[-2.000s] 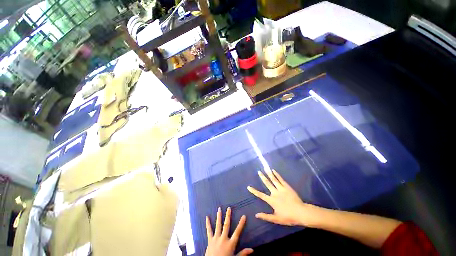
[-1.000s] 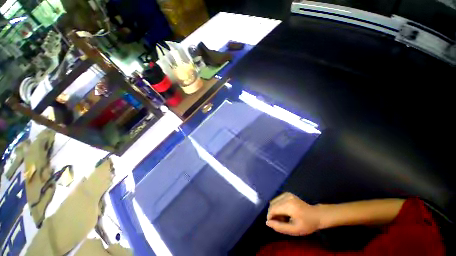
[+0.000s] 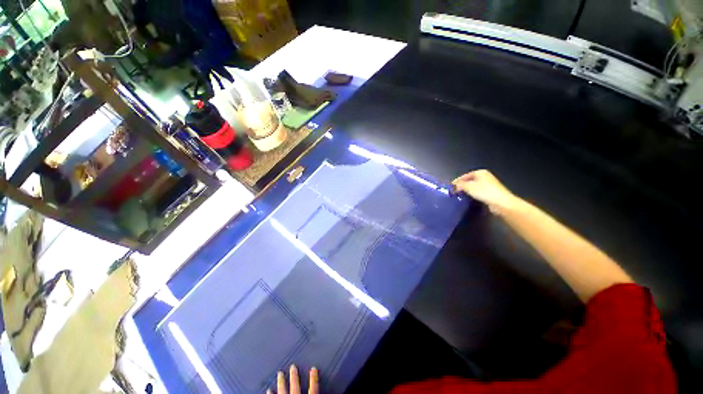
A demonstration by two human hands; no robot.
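A clear, blue-tinted sewing template (image 3: 339, 296) lies on the black table, with bright glare stripes across it. A pale panel (image 3: 239, 265) with a curved edge shows through the sheet, along with pocket-shaped outlines. My right hand (image 3: 482, 187) is at the template's far right corner, its fingers closed on the corner. My left hand (image 3: 295, 382) is cut off by the bottom edge of the picture. Only its fingers show, slightly apart, lying on the near part of the template.
A white-silver machine rail (image 3: 509, 46) crosses the far black table. A dark wooden rack (image 3: 127, 169), a red-and-black bottle (image 3: 222, 137) and a pale cup (image 3: 262, 127) stand beyond the template. Khaki pieces (image 3: 81, 335) lie on the white table at left.
My right hand has moved from the table beside the template to its far right corner. My left hand's fingers have come back into view. The template has shifted in view as the head moved.
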